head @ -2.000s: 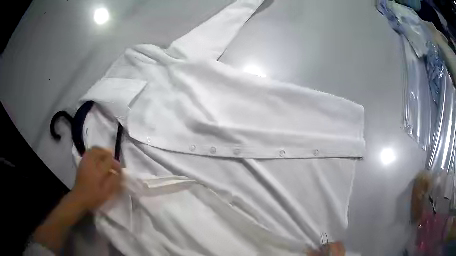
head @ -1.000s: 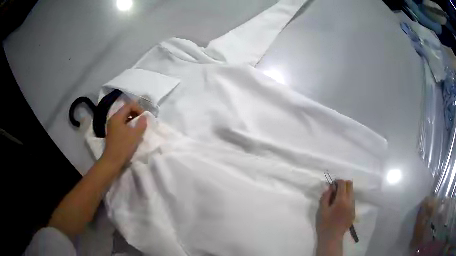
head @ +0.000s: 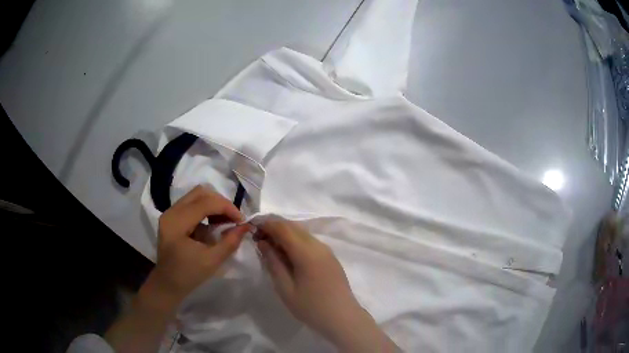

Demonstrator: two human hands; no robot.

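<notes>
A white collared shirt [head: 386,165] lies spread on the table with a black hanger [head: 163,180] inside its neck, the hook pointing left. My left hand [head: 196,241] pinches the placket edge [head: 331,222] just below the collar [head: 238,124]. My right hand [head: 303,276] meets it there, fingertips pinching the same edge. The fingertips almost touch; any button between them is hidden. The thin dark tool cannot be made out in my right hand. Small pale buttons [head: 510,262] show near the hem.
The glossy pale table [head: 483,76] lies under the shirt. Clear shiny bags [head: 605,117] lie along the right edge, with a pink item [head: 612,310] and a blurred brownish item [head: 608,241] below them. The table's curved left edge borders a dark area.
My right hand has moved left from the lower shirt to the neck, beside my left hand. My left hand has moved slightly down and right. The front edges now lie close together along the middle.
</notes>
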